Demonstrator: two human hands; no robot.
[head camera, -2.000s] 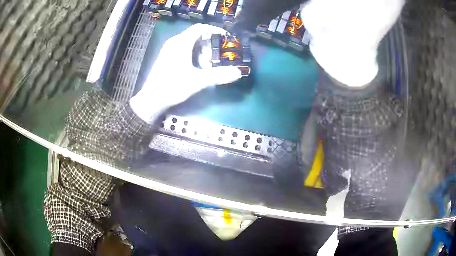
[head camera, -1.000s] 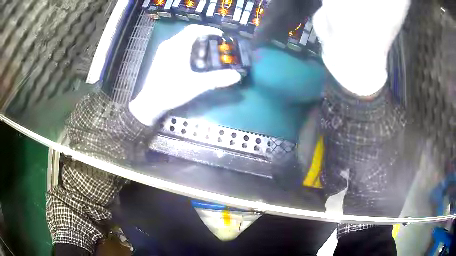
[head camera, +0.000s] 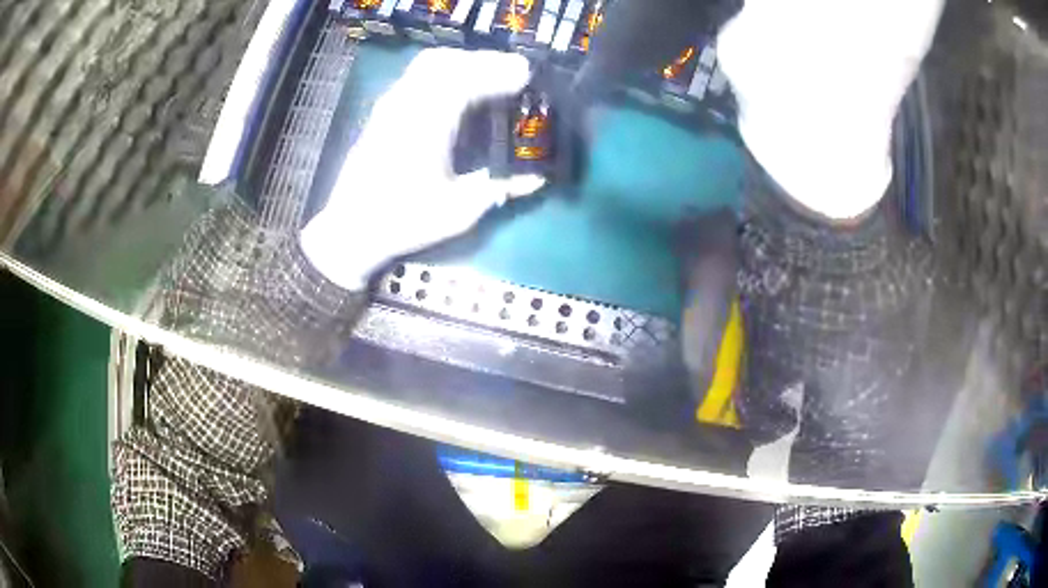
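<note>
My left hand (head camera: 397, 172), in a white glove, holds a black coil component (head camera: 532, 132) with orange-copper windings between thumb and fingers, over the teal mat (head camera: 586, 247). My right hand (head camera: 810, 103), also white-gloved and overexposed, is at the upper right, cut off by the top edge. A dark blurred tool (head camera: 644, 44) extends left from it towards the held component. My right fingers are not distinct, but the hand appears closed around the tool. More coil components (head camera: 523, 21) stand in a row along the top edge, partly hidden by the tool.
A perforated metal strip (head camera: 534, 312) runs along the hood's front. A yellow item (head camera: 723, 365) lies at its right end. The clear cover's pale rim (head camera: 379, 438) curves across my forearms. Textured grey walls (head camera: 98, 109) stand on both sides. Blue parts (head camera: 1016, 551) show at the lower right.
The component in my left hand has turned, and its coils now face differently. My right hand and the dark tool have shifted slightly right since the earliest frame.
</note>
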